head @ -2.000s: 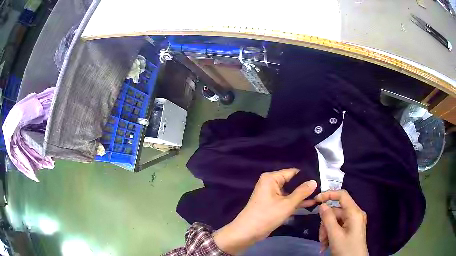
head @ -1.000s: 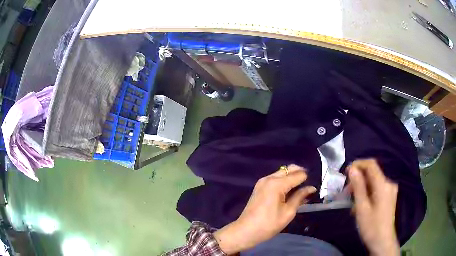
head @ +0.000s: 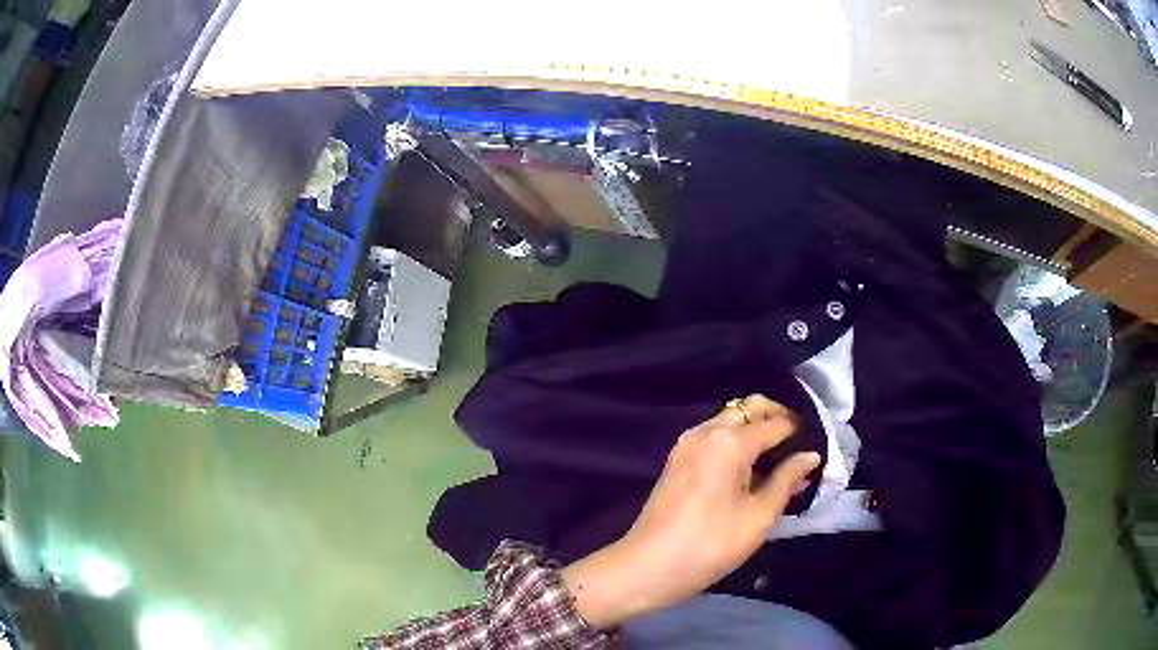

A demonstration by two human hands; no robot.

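The dark navy-purple garment (head: 597,406) lies heaped over the lap and hangs down from below the table. Two round greyish buttons (head: 798,330) show on it. White inner cloth (head: 833,381) shows in an opening beside the dark edge, with a paler strip nearer the lap. My left hand (head: 711,495), with a gold ring on a finger, pinches the dark folded edge beside the white cloth. My right hand is out of the picture. No needle or thread can be made out.
The worktable (head: 546,45) crosses the top, with a yellow marked tape (head: 889,125) along its edge and snips (head: 1082,84) at right. A blue crate (head: 290,356), grey cloth (head: 210,241) and pink cloth (head: 57,337) are at left. A clear bin (head: 1077,362) stands at right.
My right hand first drew away from the edge to the right, and is now out of view. My left hand stays on the edge, which now curves up more. The view has shifted slightly.
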